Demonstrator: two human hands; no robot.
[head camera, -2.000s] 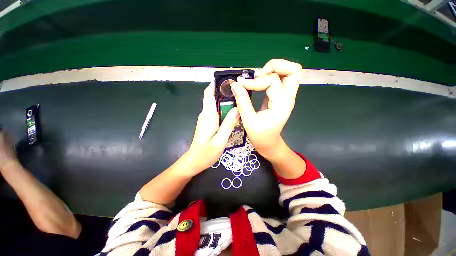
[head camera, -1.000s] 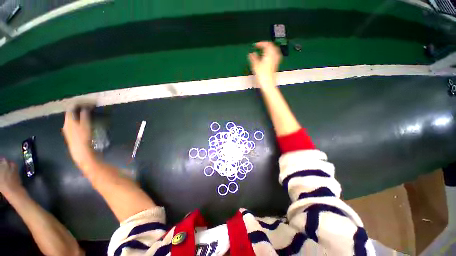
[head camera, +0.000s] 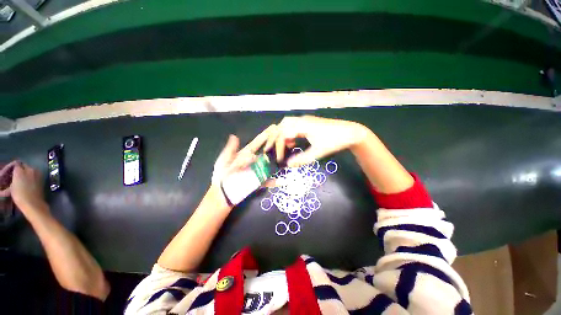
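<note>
A handheld unit (head camera: 251, 178) with a pale face and a green section lies across my left palm, tilted. My left hand (head camera: 237, 166) holds it from below with the thumb apart. My right hand (head camera: 317, 138) is at the unit's upper right end, fingers bent over it; the fingertips overlap the dark end, and whether they grip a small part cannot be told. A loose pile of thin white rings (head camera: 295, 192) lies just below and right of the unit.
A white stick (head camera: 188, 158) lies left of my hands. Two dark units lie further left, one nearer (head camera: 132, 161) and one farther (head camera: 55, 167). Another person's arm (head camera: 52, 234) is at the left edge. A pale raised edge (head camera: 246, 103) borders the green belt. A cardboard box (head camera: 492, 277) is at lower right.
Both hands have come together above the rings with a unit in the left. A unit now lies left of the stick. The unit on the belt is out of view.
</note>
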